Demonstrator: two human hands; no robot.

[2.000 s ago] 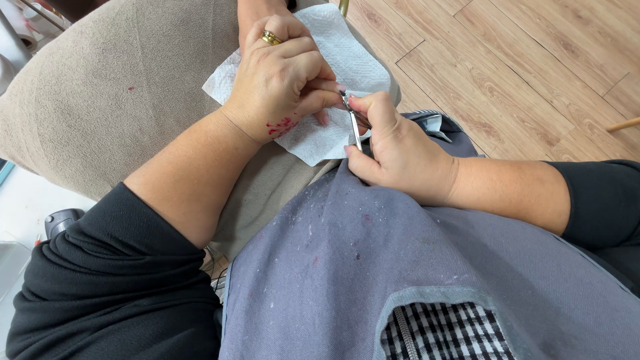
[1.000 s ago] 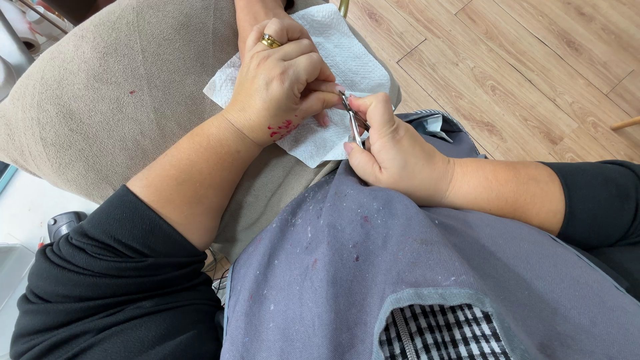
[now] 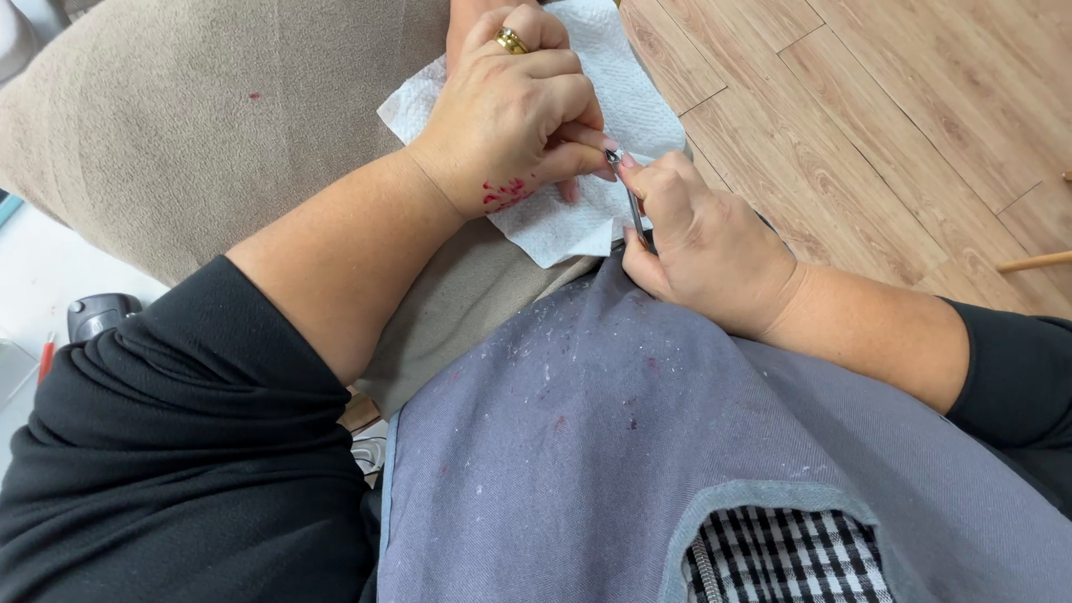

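Note:
My left hand (image 3: 511,117), with a gold ring and red smears near the wrist, is closed around another person's fingers (image 3: 584,136). My right hand (image 3: 703,230) grips metal cuticle nippers (image 3: 634,205), their jaws at the tip of one of those fingers. A white paper towel (image 3: 561,230) lies under the hands on a beige cushion (image 3: 218,109). The other person's forearm (image 3: 473,21) comes in from the top, mostly hidden behind my left hand.
A grey apron (image 3: 586,419) with specks covers my lap. At the left, a white table (image 3: 42,276) bears a dark grey device (image 3: 102,314) and a red stick-like item (image 3: 46,358). Wood-look flooring (image 3: 879,126) and a wooden leg (image 3: 1034,262) show at the right.
The nippers have tilted slightly in my right hand, their handles now closer together than one second ago. My left hand keeps its hold on the fingers.

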